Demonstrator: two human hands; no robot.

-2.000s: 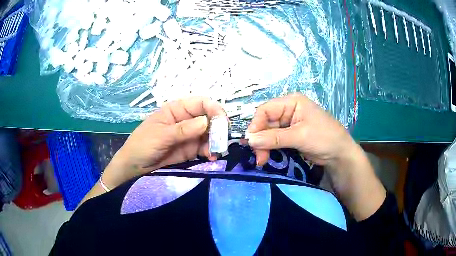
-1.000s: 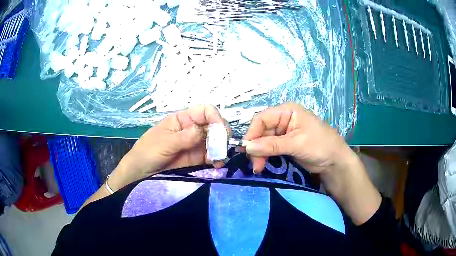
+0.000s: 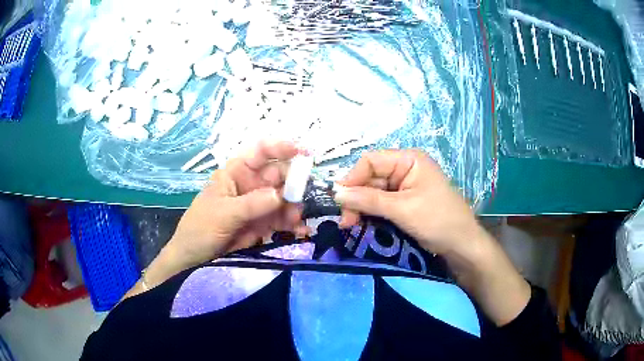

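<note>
My left hand (image 3: 243, 194) holds a white plastic head (image 3: 298, 178) upright between thumb and fingers, just beyond the bench's front edge. My right hand (image 3: 402, 197) is right of it, its thumb and forefinger pinched on a small white piece (image 3: 337, 189), mostly hidden by the fingertips. A thin, blurred link shows between the two hands; I cannot tell whether the parts touch. Beyond the hands, white heads (image 3: 166, 102) heap at the left, slim white sleeves (image 3: 339, 149) at the centre and dark metal shafts (image 3: 339, 17) at the top.
A clear plastic bag (image 3: 452, 134) lies under the loose parts. A clear blister tray (image 3: 565, 134) at the right holds a row of assembled pieces (image 3: 553, 53). A blue tray (image 3: 15, 70) is at the far left. A blue basket (image 3: 106, 257) and a red object (image 3: 49, 264) are below the bench.
The white head has moved slightly up and left and tilted in my left hand. My right hand has shifted a little left, closer to it. The bench appears slightly lower in view.
</note>
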